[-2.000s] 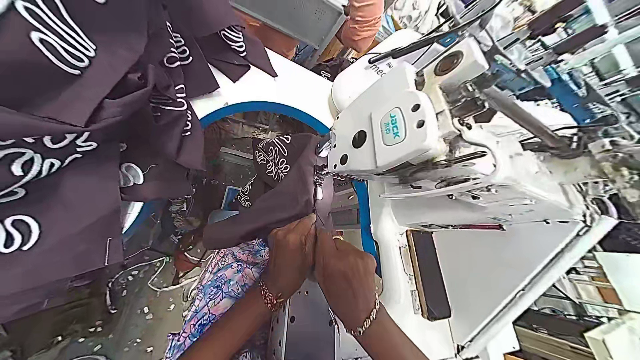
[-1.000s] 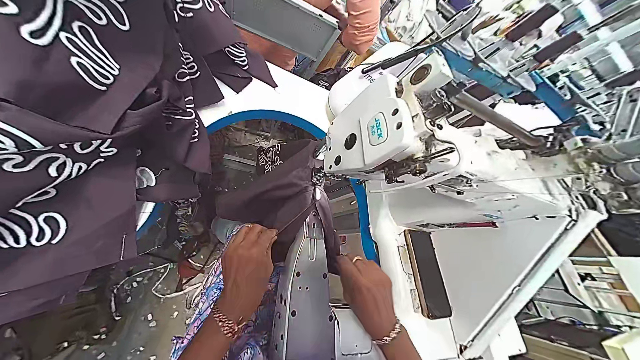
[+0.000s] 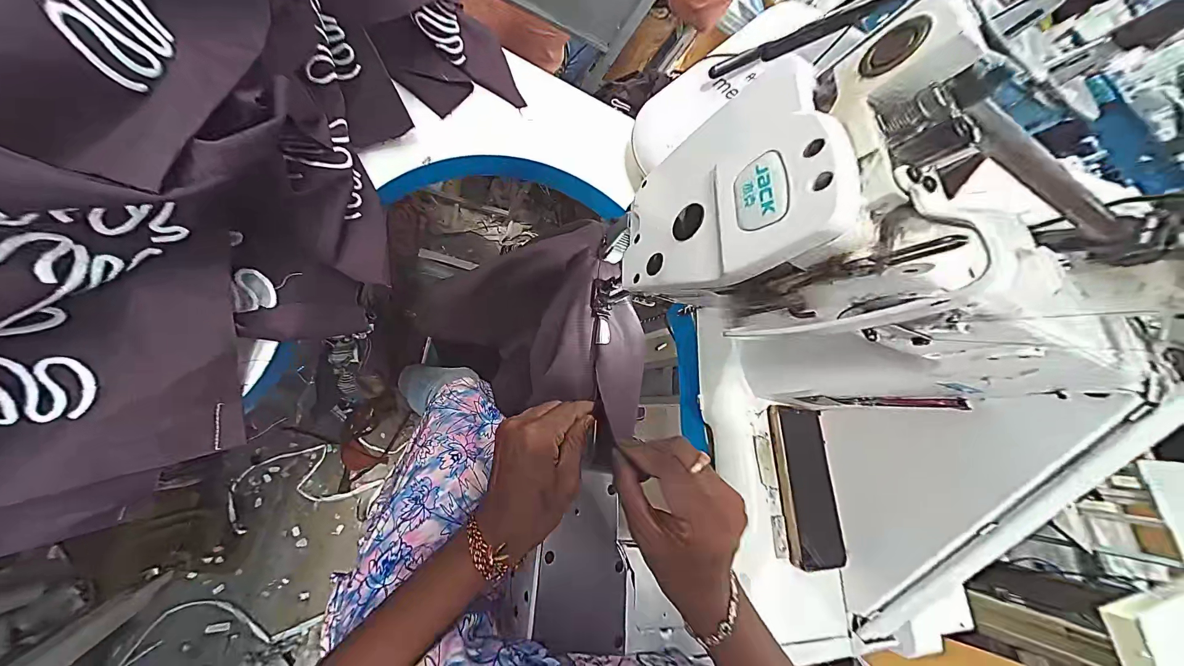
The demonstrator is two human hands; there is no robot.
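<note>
A dark purple fabric piece (image 3: pixel 555 342) hangs from under the presser foot (image 3: pixel 606 301) of a white Jack sewing machine (image 3: pixel 749 185). Its near edges run down toward me. My left hand (image 3: pixel 541 462) grips the fabric's lower edge, fingers bent over it. Just right of it, my right hand (image 3: pixel 684 509) pinches the same edge between thumb and fingers. Both hands are above the machine's grey metal arm (image 3: pixel 578 564), which bears small holes. The fingertips partly hide the cloth's end.
Dark purple panels with white looped embroidery (image 3: pixel 120 231) are heaped at the left on the white, blue-edged table (image 3: pixel 546 102). A dark phone-like object (image 3: pixel 809 486) lies on the machine's right side. Part of another person (image 3: pixel 523 32) shows at the top. White scraps and cables lie on the floor.
My hands were apart one second ago, on either side of the metal arm; now they are close together at the fabric's edge. The cloth near the presser foot hangs in a different fold.
</note>
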